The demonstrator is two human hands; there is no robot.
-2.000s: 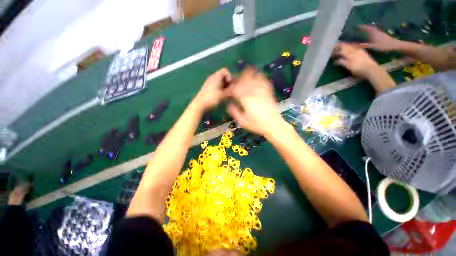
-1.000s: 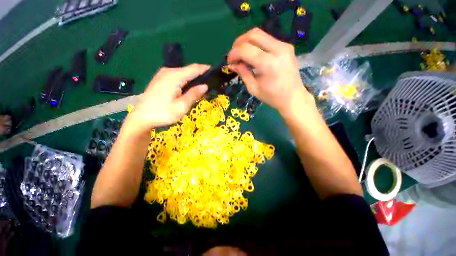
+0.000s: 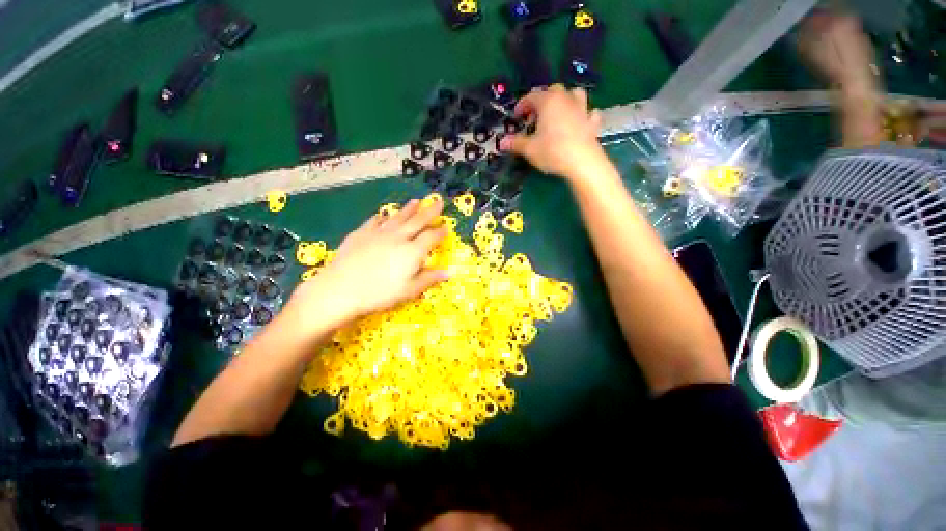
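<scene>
A large pile of yellow ring pieces lies on the green bench in front of me. My left hand rests palm down on the pile's upper left, fingers spread; what is under its fingertips is hidden. A clear tray of small black round parts lies above the pile, overlapping the pale rail. My right hand is at the tray's right edge, thumb and fingers pinched around it or a part there; which one I cannot tell.
Black devices lie on the belt beyond the rail. Another clear tray and bagged trays are at left. At right are a plastic bag, a fan, tape, a smartphone and another person's hand.
The black device I was holding is out of my hands. My left hand has moved onto the yellow pile, and my right hand to the clear tray, which now sits over the rail.
</scene>
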